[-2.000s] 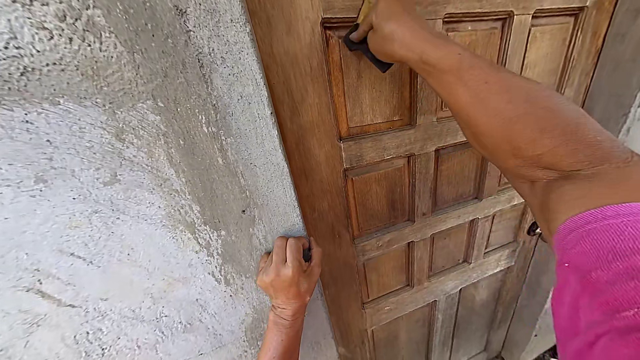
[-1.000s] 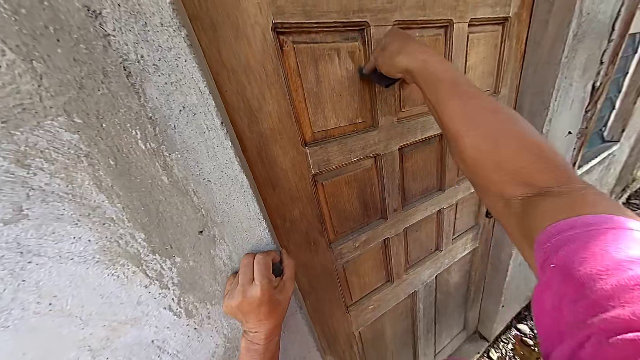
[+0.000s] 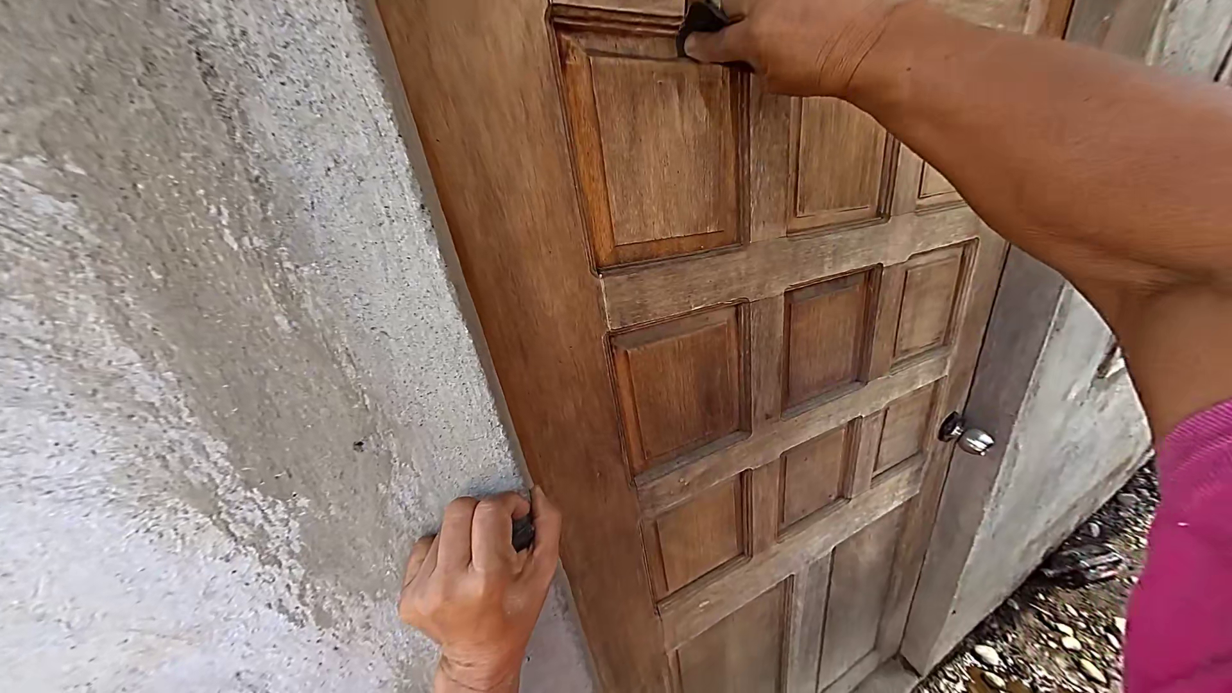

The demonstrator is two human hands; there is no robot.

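A panelled wooden door (image 3: 770,260) fills the middle of the head view, its wood worn and paler on the rails. At the top, my right hand (image 3: 789,43) grips a dark piece of material (image 3: 703,21) against the upper edge of the top left panel; what the piece is cannot be told. My left hand (image 3: 486,568) is closed around a small black object (image 3: 523,532) at the corner of the concrete wall, beside the door's left edge. Most of that object is hidden by my fingers.
The rough, partly whitened concrete wall (image 3: 241,337) takes up the left side. A round metal doorknob (image 3: 972,440) sticks out at the door's right edge. Past the right door frame (image 3: 1001,375) there is another concrete wall (image 3: 1068,452), with pebbly ground (image 3: 1049,616) at its foot.
My right hand has moved up from the right edge of the top left panel to its upper edge. My left hand stays at the wall corner. The view has shifted.
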